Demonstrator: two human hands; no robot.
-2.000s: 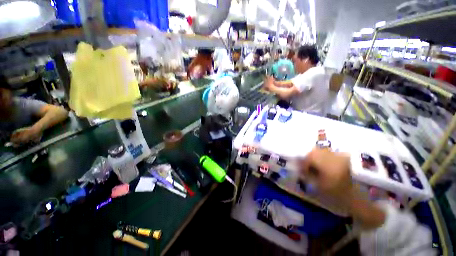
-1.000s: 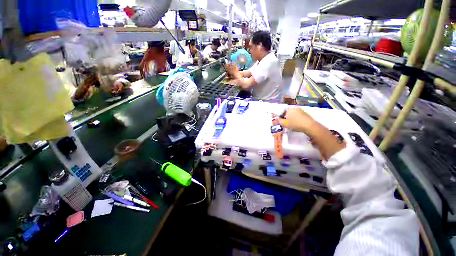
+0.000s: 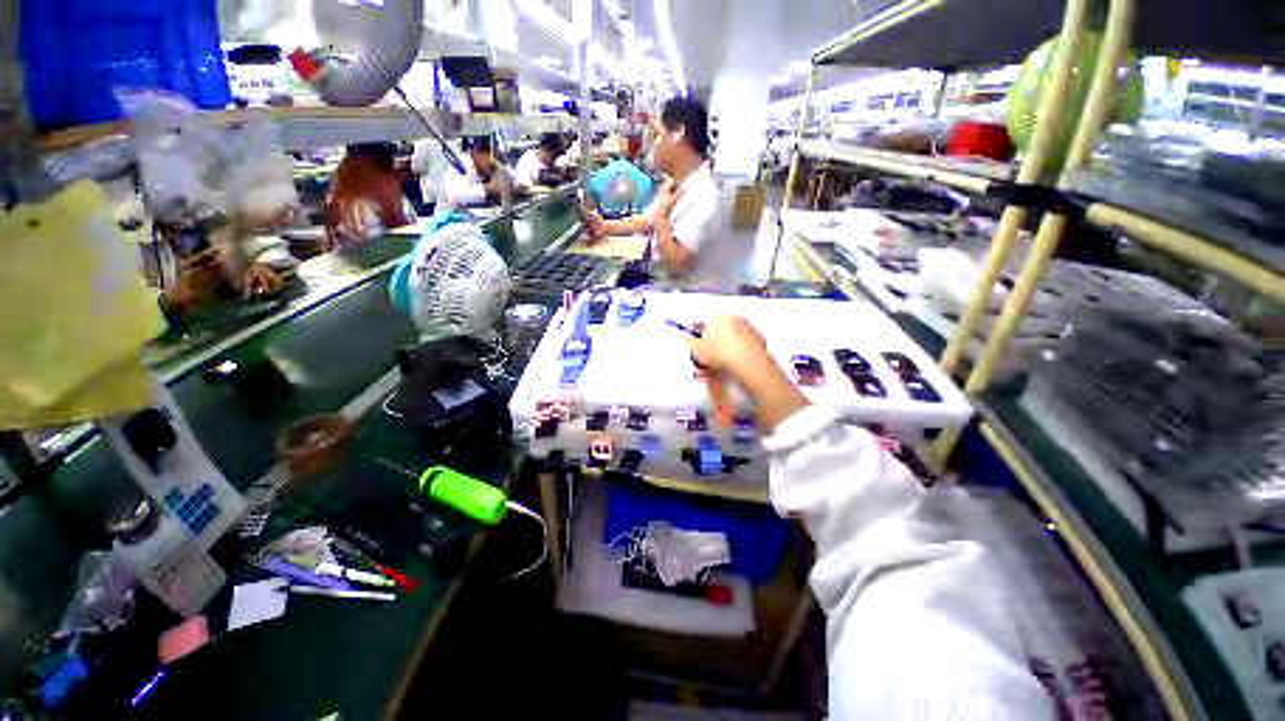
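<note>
My right hand [image 3: 733, 349] is over the middle of the white foam tray [image 3: 874, 324]. A thin dark piece [image 3: 682, 328] sticks out to the left from its closed fingers; what it is cannot be told. An orange strap [image 3: 722, 403] shows just below the fingers; the hand hides the rest of that watch. A watch with a blue strap [image 3: 575, 355] lies at the tray's left, with a smaller blue one [image 3: 631, 310] behind it. Several dark watches [image 3: 855, 372] lie at the tray's right. My left hand is not in view.
More loaded trays [image 3: 648, 440] are stacked underneath. A green electric screwdriver [image 3: 462, 494] with a cable, pens [image 3: 331, 575] and a pink block [image 3: 183, 640] lie on the green bench at left. A white fan [image 3: 458, 282] stands behind. Rack poles [image 3: 1036, 211] rise at right. A person sits beyond.
The view has turned right and the tray appears further left. My right hand has come over the orange-strapped watch, covering its face, and a thin dark piece now shows at its fingers.
</note>
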